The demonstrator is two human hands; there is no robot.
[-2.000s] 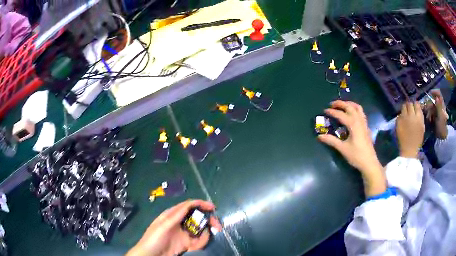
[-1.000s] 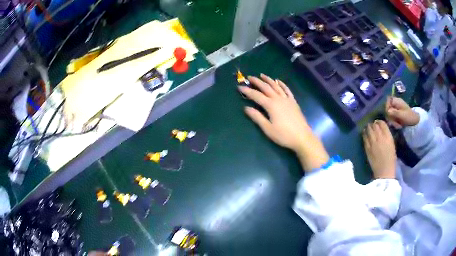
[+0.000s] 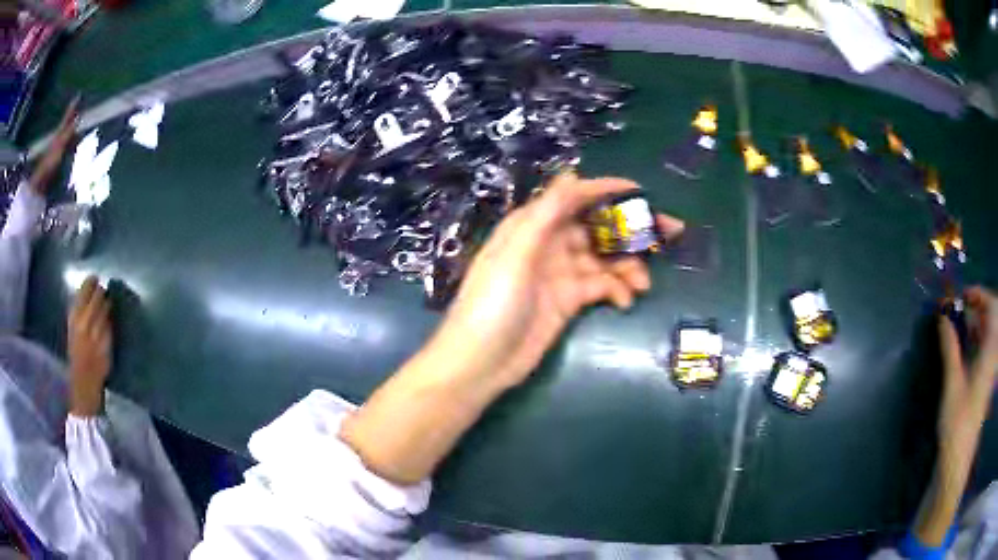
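My left hand [image 3: 525, 273] holds an open black watch case [image 3: 624, 224] between its fingers; its yellow and silver inside faces up. Three more open watch cases lie on the mat: one alone [image 3: 697, 353] and two side by side [image 3: 810, 317] [image 3: 797, 381]. My right hand [image 3: 965, 356], with a blue wrist band, is at the far right edge and partly cut off. Its fingertips are at a small dark thing, and I cannot tell if they grip it. Display screens with gold tails [image 3: 755, 159] lie in a loose row beyond the cases.
A large heap of spring clamps [image 3: 405, 153] lies beyond my left hand. A grey rail [image 3: 657, 33] runs along the far side. White scraps [image 3: 93, 170] lie at the left. Another person's hand [image 3: 90, 339] rests at the left edge. Papers are at the top right.
The view has swung left. My right hand no longer holds the case it held two seconds ago. Three cases now show on the mat. The neighbour at the right is out of view.
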